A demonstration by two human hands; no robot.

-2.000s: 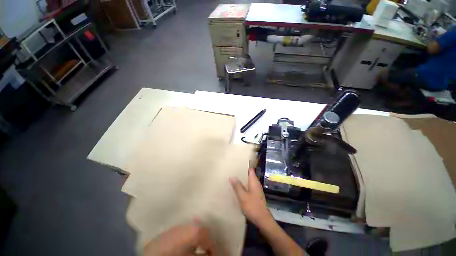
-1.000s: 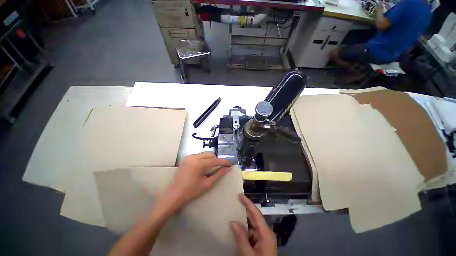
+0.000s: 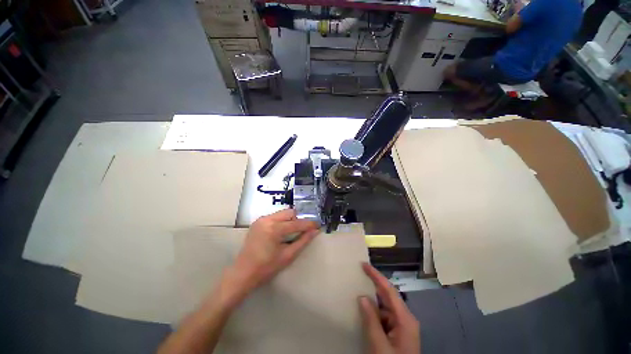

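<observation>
A beige panel (image 3: 304, 283) lies at the front of the black machine (image 3: 387, 207), its far edge at the metal presser foot (image 3: 331, 220). My left hand (image 3: 266, 249) rests on the panel with its fingertips close to the foot, pressing the far edge. My right hand (image 3: 391, 311) holds the panel's right edge nearer to me, thumb on top and fingers at the side. The panel covers the left part of the yellow strip (image 3: 381, 240). The panel's near end runs out of the picture.
Beige panels (image 3: 176, 187) lie stacked left, others (image 3: 477, 200) right, beside a brown panel (image 3: 553, 173). A slim black stick (image 3: 278, 155) lies behind the machine. A silver-capped post (image 3: 351, 150) rises above the foot. A person in blue (image 3: 543, 38) sits at the back right.
Since one second ago, the panel has moved right along the foot and covers more of the yellow strip. My right hand has moved right with it. My left hand stays near the foot.
</observation>
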